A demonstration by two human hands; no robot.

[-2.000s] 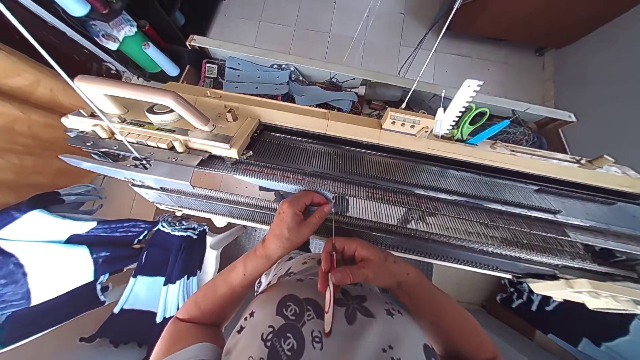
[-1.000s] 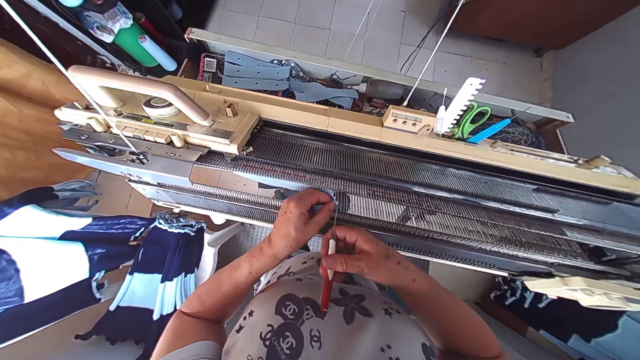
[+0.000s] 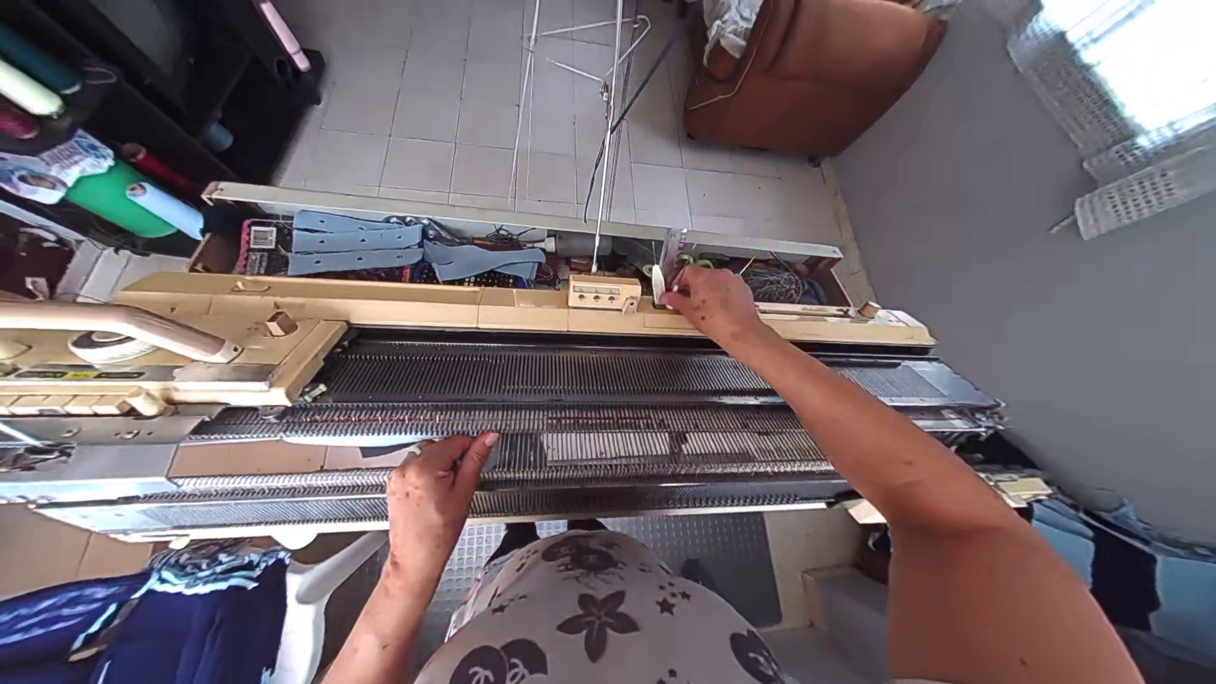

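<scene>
A knitting machine with two needle beds (image 3: pixel 570 380) spans the view. My left hand (image 3: pixel 432 494) rests on the front bed, thumb and fingertips at its needles; whether it holds anything small is unclear. My right hand (image 3: pixel 712 299) reaches to the beige rear rail (image 3: pixel 532 309), its fingers around a white object (image 3: pixel 658 283) that stands at the rail, partly hidden by them. Just left of that hand sits the beige yarn tension unit (image 3: pixel 604 293) with its upright rod. The machine's carriage (image 3: pixel 190 351), with a curved handle, is at the left end of the beds.
Behind the rail, a long tray (image 3: pixel 446 204) holds blue perforated strips (image 3: pixel 351 245) and tangled yarn or wire (image 3: pixel 779 283). Yarn cones (image 3: pixel 119 199) stand at the upper left. Dark blue knitted fabric (image 3: pixel 204 617) hangs at the lower left, beside a white chair (image 3: pixel 323 575). A brown armchair (image 3: pixel 807 85) stands beyond.
My right hand has moved from in front of the beds, where it held a red and white handled tool, to the rear rail. My left hand stays at the front bed. The view has shifted.
</scene>
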